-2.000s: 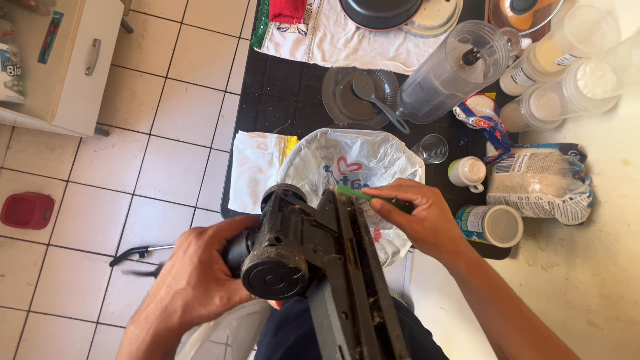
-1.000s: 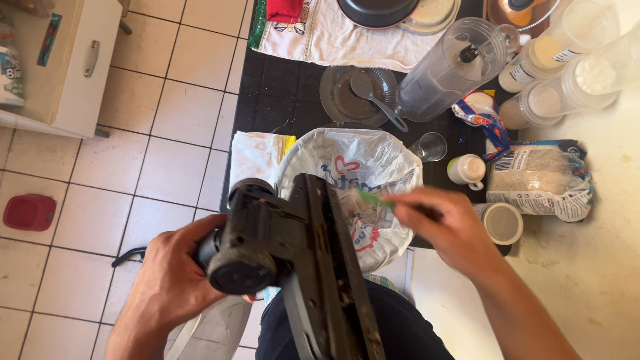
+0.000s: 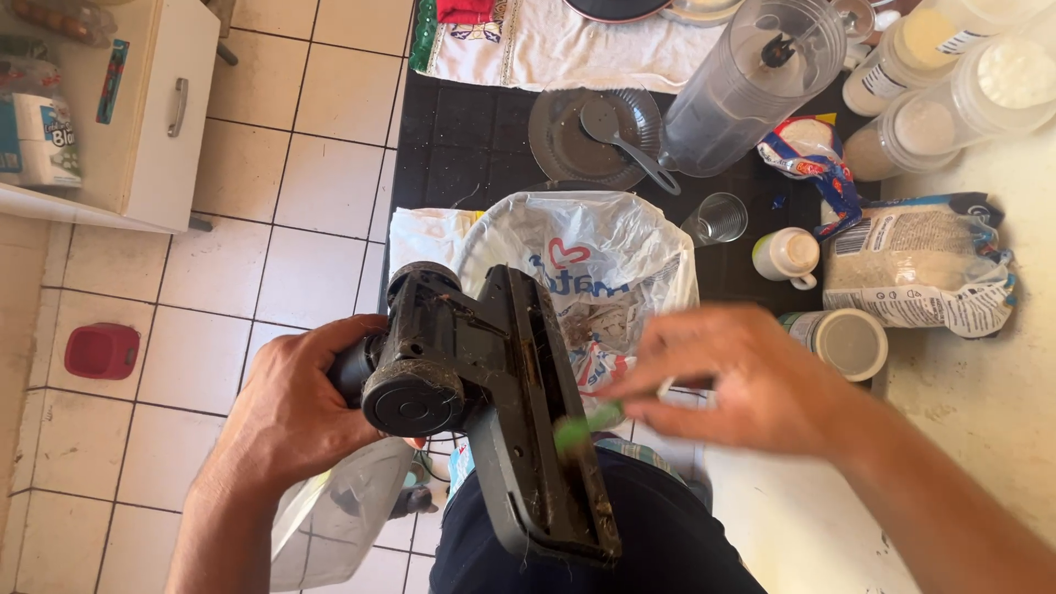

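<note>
My left hand [image 3: 285,404] grips the neck of a black vacuum cleaner floor head [image 3: 528,412], its slotted underside facing up, with hair and dust on its wheels and slot. My right hand [image 3: 734,379], blurred, holds a small green tool [image 3: 582,429], perhaps a brush, whose tip is over or against the lower part of the slot; which of the two cannot be told. Behind the floor head stands a bin lined with a white plastic bag [image 3: 610,219], with gray dust and litter inside.
On the dark table lie a plate [image 3: 553,148] with a gray spoon [image 3: 635,148], a clear blender jar [image 3: 726,99], a clear cup [image 3: 718,219], a white mug [image 3: 785,254], a plastic bag of grains [image 3: 916,268] and several containers. A red bowl [image 3: 101,351] sits on the tiled floor.
The green tool has moved from the upper end of the floor head, out over the bin, and then to the lower part of the slot. My left hand keeps its grip.
</note>
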